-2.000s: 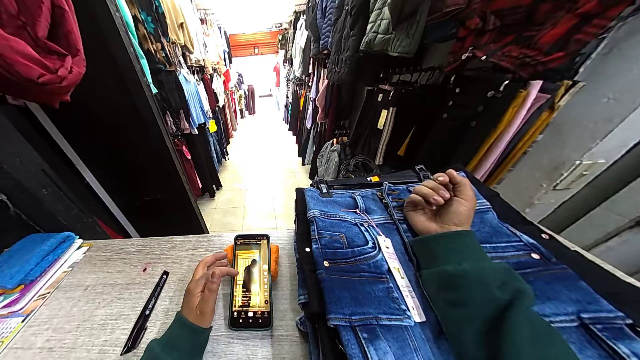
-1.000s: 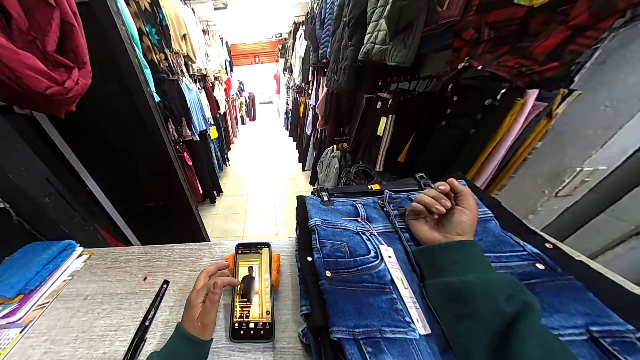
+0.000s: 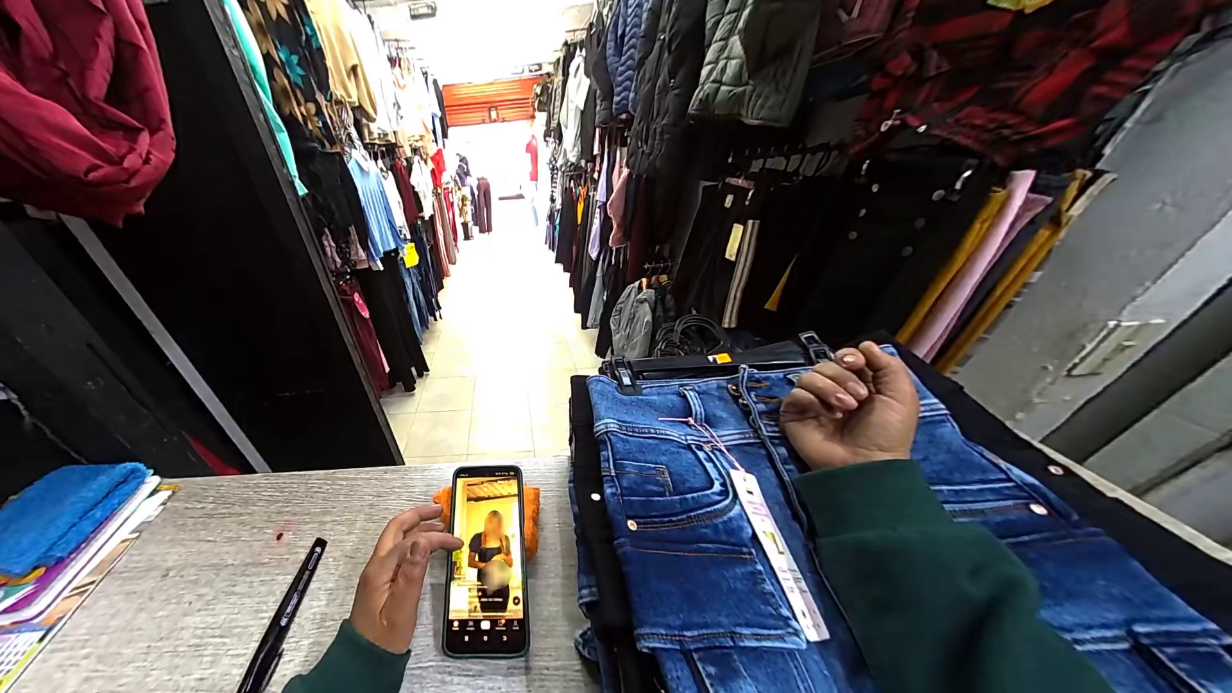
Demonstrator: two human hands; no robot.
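A smartphone [image 3: 486,563] with a lit picture on its screen leans on an orange cloth [image 3: 532,520] on the grey wood-grain counter [image 3: 385,486]. At the phone's left edge is my left hand [image 3: 399,568], fingers loosely bent and holding nothing; whether a fingertip touches the screen is hard to tell. My right hand [image 3: 852,404] rests palm up, with curled fingers and nothing visible in them, on blue denim jeans [image 3: 674,500]. The jeans lie on dark garments and are clipped to a black hanger [image 3: 674,369]. A white paper tag [image 3: 780,553] hangs from them by a string.
A black pen [image 3: 284,616] lies left of my left hand. At the counter's left end, a blue cloth [image 3: 72,515] tops a stack of papers [image 3: 91,587]. Racks of hanging clothes line both sides of a tiled aisle [image 3: 491,385]. A grey metal door or panel stands at right.
The picture on the phone screen has changed. My left hand stays beside the phone with only slight finger movement, and my right hand remains on the jeans.
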